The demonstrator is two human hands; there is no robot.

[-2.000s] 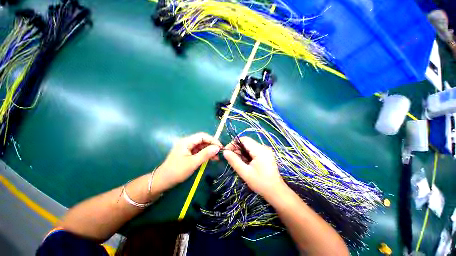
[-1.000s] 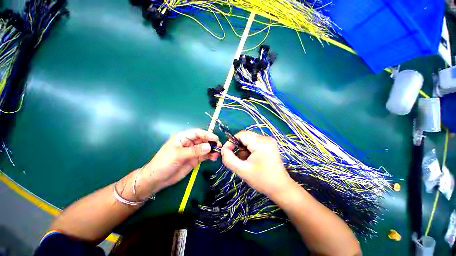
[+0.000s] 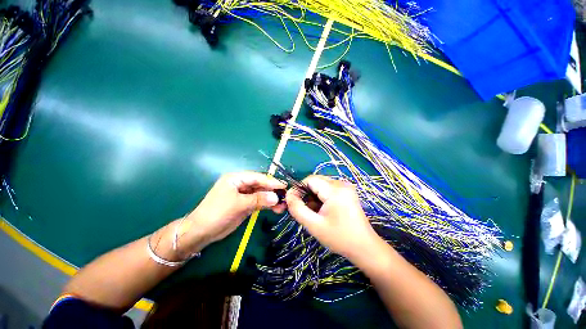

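My left hand [image 3: 238, 200] pinches a small black connector housing [image 3: 281, 193] between thumb and fingertips, mostly hidden by them. My right hand [image 3: 331, 205] holds several thin black wires [image 3: 292, 179] that fan out to the upper left past its fingers. The fingertips of both hands meet at the housing; whether a wire end is inside it cannot be told. The large harness bundle [image 3: 398, 177] of white, blue, yellow and black wires lies beside and under my right hand, with black connectors [image 3: 333, 85] at its upper-left end.
A yellow wire bundle [image 3: 360, 26] lies at the top, a blue plastic bin [image 3: 501, 45] at the upper right. Another harness bundle [image 3: 22, 71] is at the left edge. White translucent containers [image 3: 521, 124] and clear bags [image 3: 551, 225] line the right. Yellow tape [image 3: 247, 236] runs under my hands.
Since two seconds ago the view has shifted, so the bundles sit higher in the picture. The housing showed more plainly one second ago; my left fingers now cover more of it. Both hands keep their holds.
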